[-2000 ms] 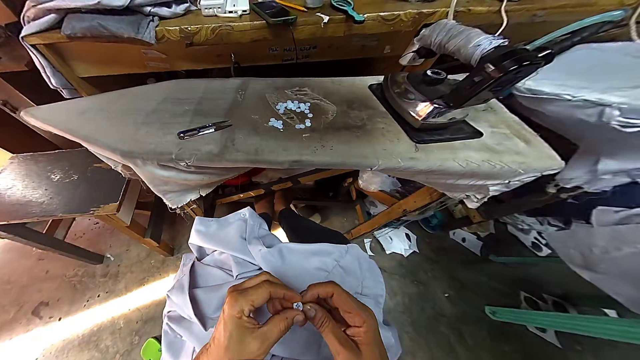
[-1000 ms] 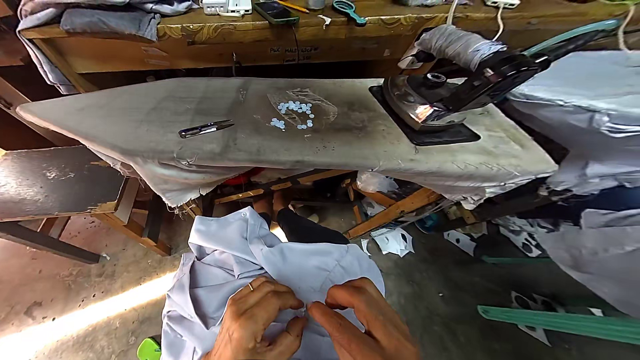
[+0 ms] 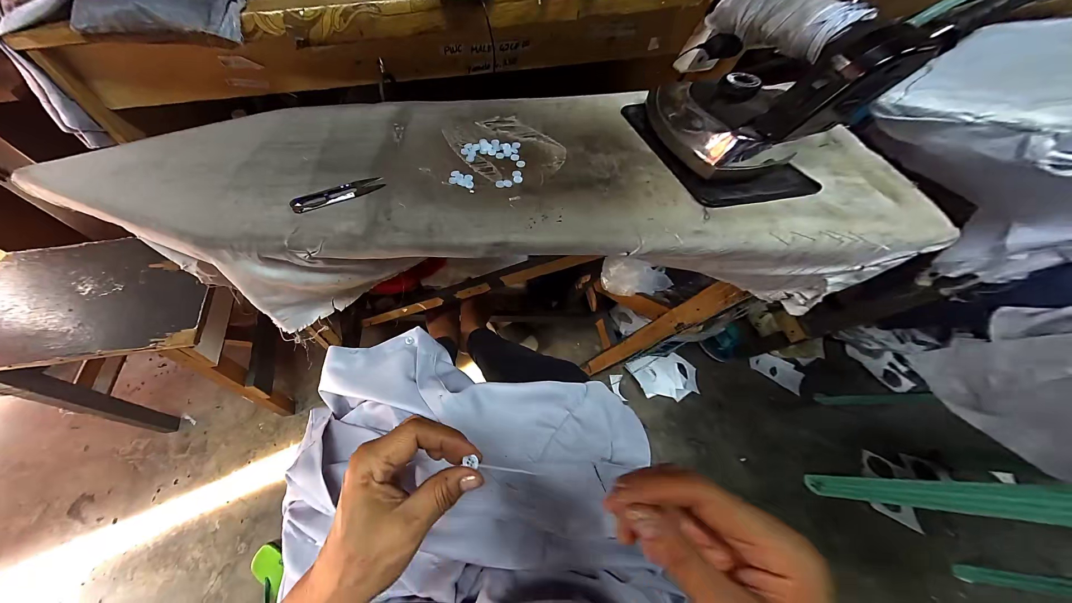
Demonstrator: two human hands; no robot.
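Observation:
Between the thumb and forefinger of my left hand (image 3: 402, 502) is a small pale button (image 3: 470, 461). A light thread (image 3: 511, 469) runs from the button toward my right hand (image 3: 712, 532), which is blurred by motion, its thumb and forefinger closed together. A thin dark line like a needle shows just left of the right fingertips; whether they grip it is not clear. Under both hands a light grey garment (image 3: 519, 419) lies over my lap, with a button on its upper left corner. More pale buttons (image 3: 494, 149) lie scattered on the ironing board (image 3: 586, 218).
Thread snips (image 3: 335, 195) lie left of the buttons. An iron (image 3: 712, 126) stands on a dark rest at the board's right. A wooden bench (image 3: 100, 301) is at left, green bars (image 3: 938, 498) at right. Cut scraps (image 3: 666, 375) litter the floor; grey cloth (image 3: 1005, 126) hangs at right.
My hands were close together at the button; now my right hand has moved away to the right, and the thread stretches from the button. My left hand keeps its pinch.

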